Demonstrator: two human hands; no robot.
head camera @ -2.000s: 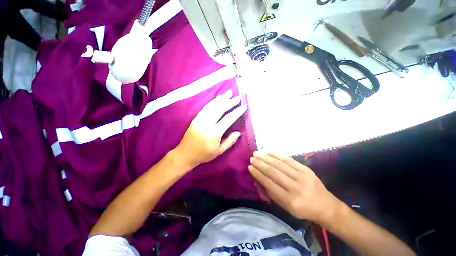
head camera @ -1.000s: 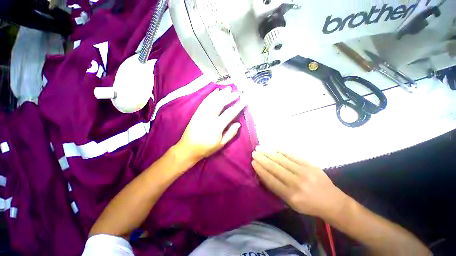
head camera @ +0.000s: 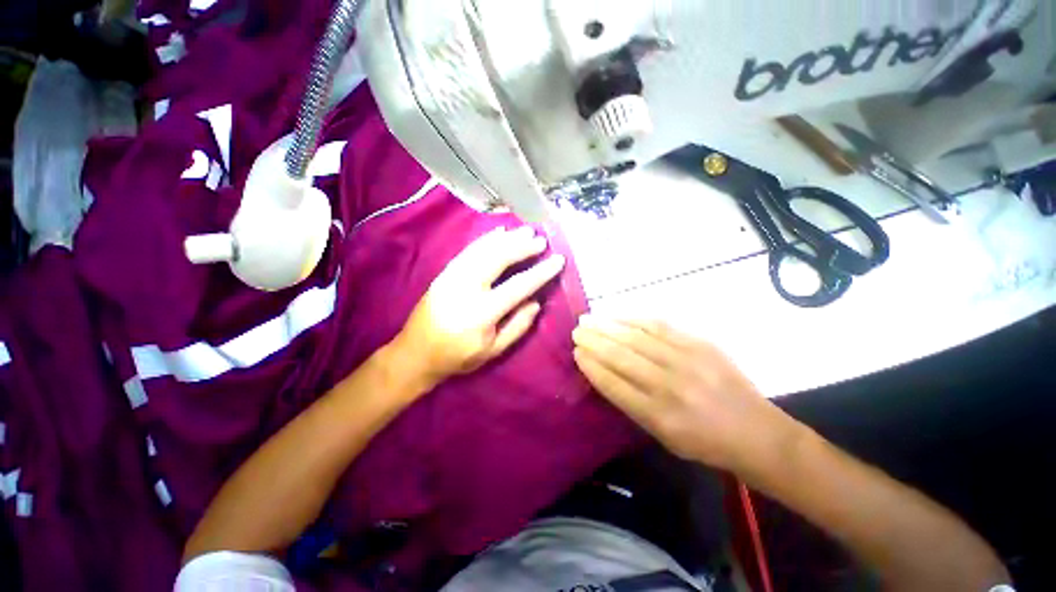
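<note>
A maroon garment (head camera: 463, 451) with white bands lies over the table and my lap. Its right edge (head camera: 573, 283) runs up to the off-white sewing machine head (head camera: 463, 104); glare hides the needle area. My left hand (head camera: 469, 306) lies flat on the cloth just below the machine head, fingers slightly apart, holding nothing that shows. My right hand (head camera: 666, 382) rests at the garment's right edge, nearer to me, fingers together with the tips on the edge. Whether it pinches the cloth cannot be told.
Black-handled shears (head camera: 799, 226) lie right of the needle area, with slim silver tools (head camera: 897, 174) and a brown-handled tool (head camera: 816, 145) beyond. A white lamp head (head camera: 280, 231) on a ribbed neck hangs over the cloth at left. The white table's front edge (head camera: 880, 372) curves at right.
The garment has moved up under the machine head, and its white band no longer shows beside my left fingertips. My hands keep nearly the same places. The view has shifted, showing more of the machine.
</note>
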